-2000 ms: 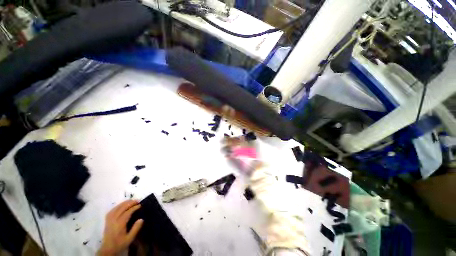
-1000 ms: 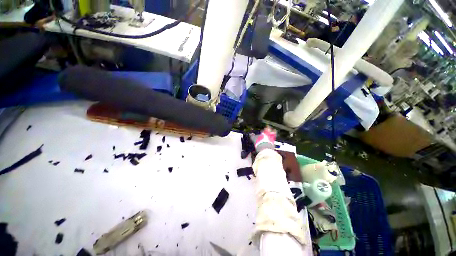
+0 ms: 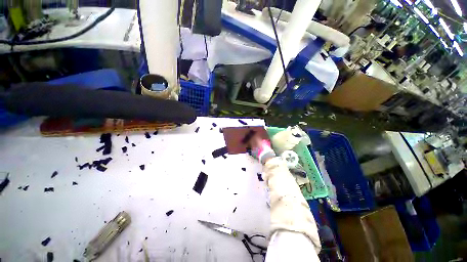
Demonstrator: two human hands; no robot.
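My right hand [image 3: 261, 147], in a pink and grey glove, reaches to the table's far right corner, over a reddish-brown flat piece [image 3: 236, 139]. Dark scraps lie at its fingers; the fingers are blurred, so I cannot tell if it holds any. My left hand is out of the picture. Shears [image 3: 230, 233] lie at the bottom centre with dark handles to the right. A pale oblong block [image 3: 107, 236] lies at the lower left. A larger black scrap [image 3: 200, 182] and several small black scraps [image 3: 101, 164] lie scattered on the white table [image 3: 153, 197].
A dark padded arm [image 3: 102, 105] crosses the table's back edge over a brown slatted thing [image 3: 102, 126]. A mint-green basket [image 3: 313, 173] holding white items stands against the right edge, with a blue crate [image 3: 340, 171] beyond. A cardboard box [image 3: 376, 238] is lower right.
The view has swung right. My right hand has moved from mid-table to the far right corner. My left hand and the black piece under it have left the picture. The shears now show fully.
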